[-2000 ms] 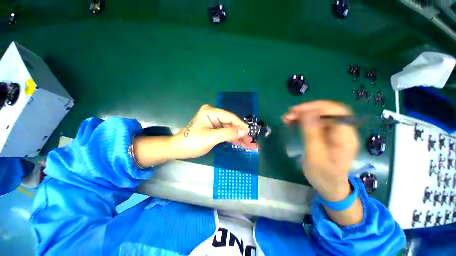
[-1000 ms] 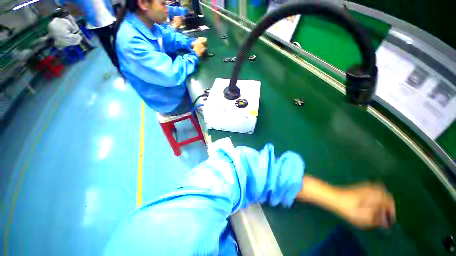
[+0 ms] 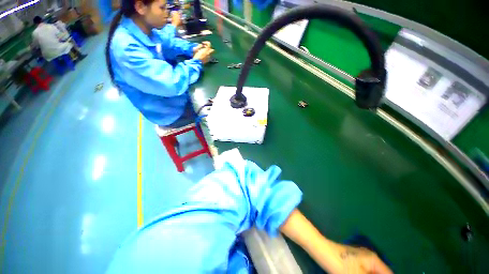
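Note:
My left hand (image 3: 358, 262) is low in the picture, right of the middle, over the green bench (image 3: 332, 160). Its fingers are cut off by the bottom edge, so I cannot tell what they hold. A small part of the dark-blue work pad (image 3: 370, 243) shows just behind the hand. My right hand is out of the picture. A small black unit (image 3: 466, 232) lies on the bench at the far right.
A white equipment box (image 3: 238, 126) stands on the bench with a black gooseneck arm (image 3: 311, 10) arching from it. A black disc-like unit (image 3: 249, 112) sits on top. Another person (image 3: 155, 69) sits beyond, on a red-legged stool (image 3: 185, 147). Another small unit (image 3: 303, 104) lies on the bench.
The view has swung from the work pad to the left along the bench. My right hand has left the picture. My left hand has since moved down to the bottom edge.

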